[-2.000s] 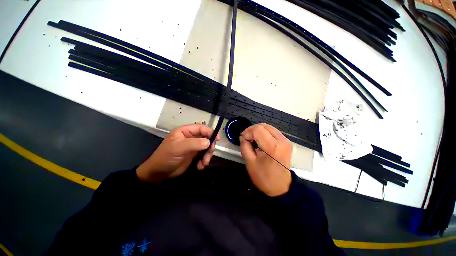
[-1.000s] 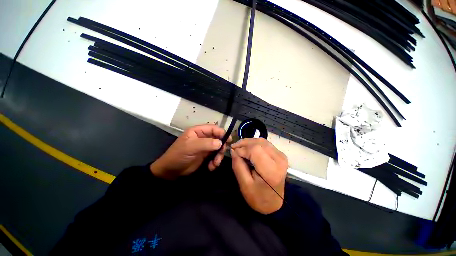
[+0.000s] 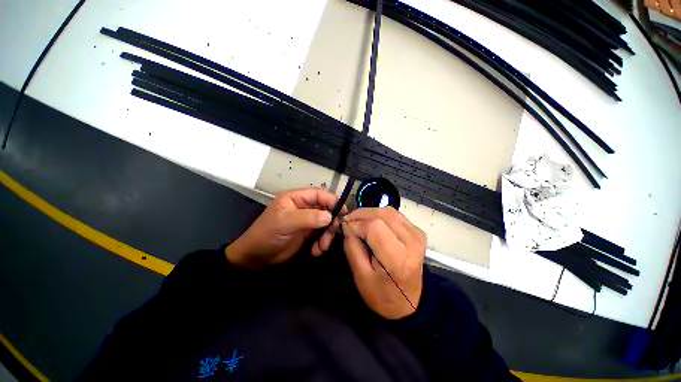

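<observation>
A narrow black strap (image 3: 372,82) runs from the far side of the table across the bundle to my left hand (image 3: 286,224), which pinches its near end between thumb and fingers. My right hand (image 3: 386,257) holds a thin dark applicator (image 3: 391,277) pen-like, its fingertips close beside the strap end. Whether the applicator tip touches the strap is hidden by the fingers. A round black paint pot (image 3: 378,194) with a glossy reflection stands just beyond my right hand. The strap bundle (image 3: 261,123) lies flat across the beige-grey board (image 3: 440,97).
A crumpled, black-smeared white rag (image 3: 539,203) lies on the bundle's right part. Loose curved straps (image 3: 515,86) and a larger strap stack (image 3: 575,37) lie beyond. The white table's (image 3: 194,168) front edge is close to my hands.
My right hand has moved from the pot leftward to the strap end, uncovering more of the pot. The view has shifted slightly. In the last second the hands have hardly moved.
</observation>
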